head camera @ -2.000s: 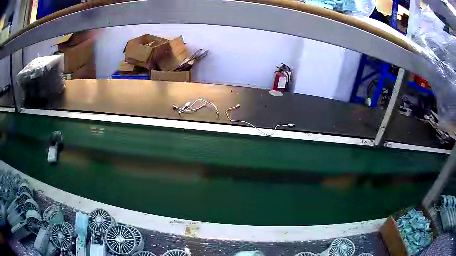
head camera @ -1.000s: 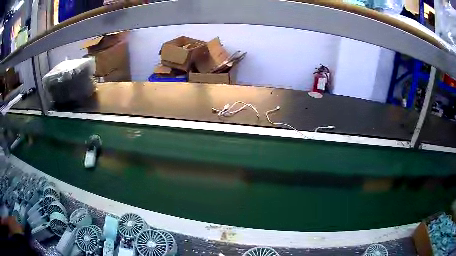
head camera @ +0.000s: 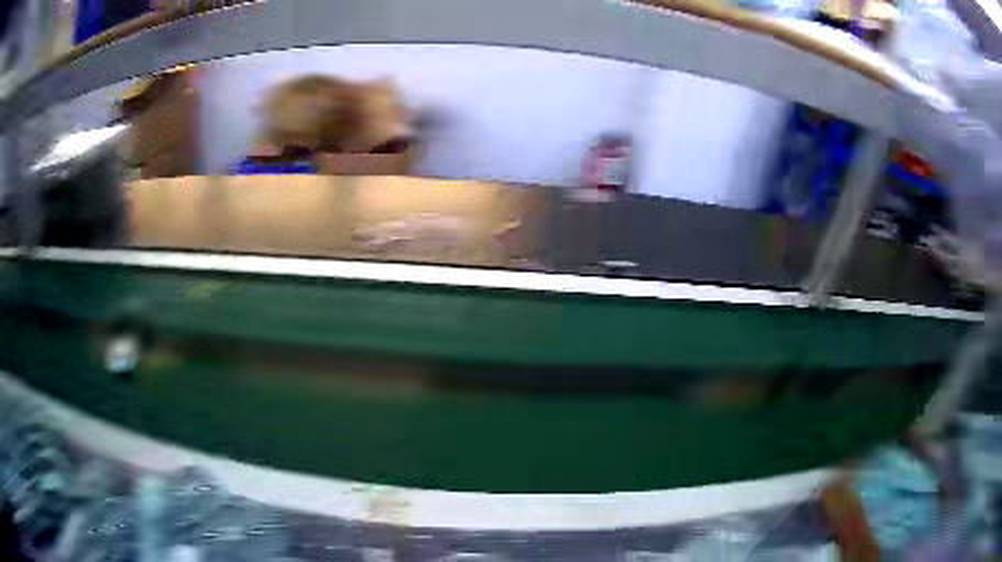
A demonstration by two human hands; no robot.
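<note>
The frame is blurred by head motion. Pale mint-green part-assembled fans [head camera: 165, 516] lie in a smeared pile on the near bench at the lower left. Small mint-green parts [head camera: 895, 489] fill the parts carton [head camera: 848, 520] at the lower right. One blurred pale fan [head camera: 122, 349] lies on the green conveyor belt [head camera: 527, 439] at the left. Neither of my hands can be made out in the picture.
Beyond the belt's pale rail [head camera: 494, 277] is a dark shelf [head camera: 681, 239] with loose white cables [head camera: 423, 229]. A plastic-wrapped stack [head camera: 82, 187] stands at its left end. Cardboard boxes [head camera: 330, 115] and a red fire extinguisher [head camera: 605, 165] are by the wall. A metal frame [head camera: 494, 27] crosses overhead.
The view has swung right since a second ago, so the scene sits further left and is blurred. The dark shape with a skin-toned patch at the lower left edge no longer shows.
</note>
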